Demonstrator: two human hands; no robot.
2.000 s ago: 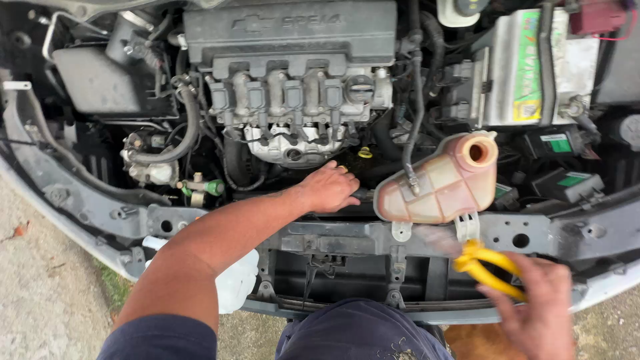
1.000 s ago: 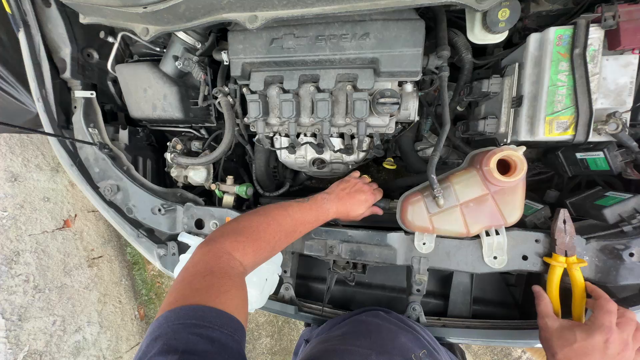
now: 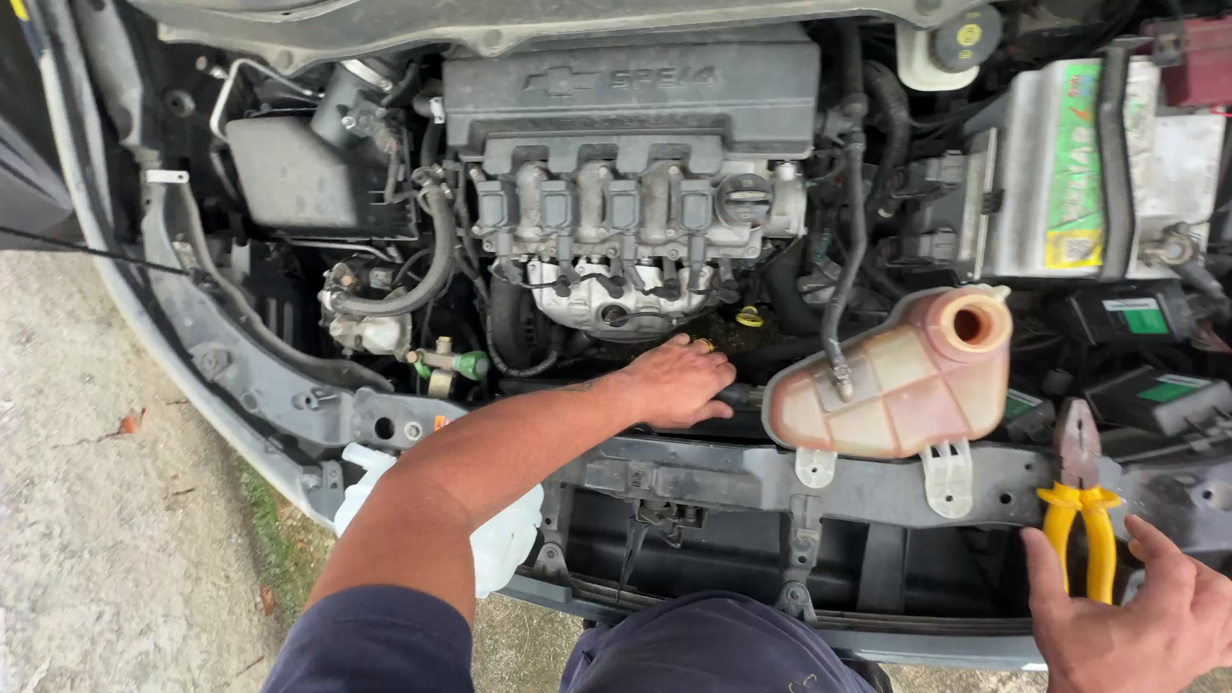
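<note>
In the engine bay, my left hand (image 3: 679,380) rests on the upper edge of the radiator area, just left of the stained coolant expansion tank (image 3: 895,385). Its fingers curl over dark parts, and what lies under them is hidden. The tank has no cap on its neck, and a hose (image 3: 847,279) is clamped to it. Pliers with yellow handles (image 3: 1080,491) lie jaws up on the front crossmember (image 3: 693,472). My right hand (image 3: 1126,616) is at the handle ends, with thumb and fingers spread to either side; whether it touches them is unclear.
A white plastic tank (image 3: 505,539) is partly behind my left forearm. The engine cover (image 3: 626,91) and silver exhaust heat shield (image 3: 616,298) are beyond my left hand. A battery (image 3: 1078,173) stands at the upper right, and the air filter box (image 3: 308,178) is at the upper left.
My right hand has brought the pliers rightward from beside the tank onto the crossmember, and its fingers have spread. My left hand stays left of the tank.
</note>
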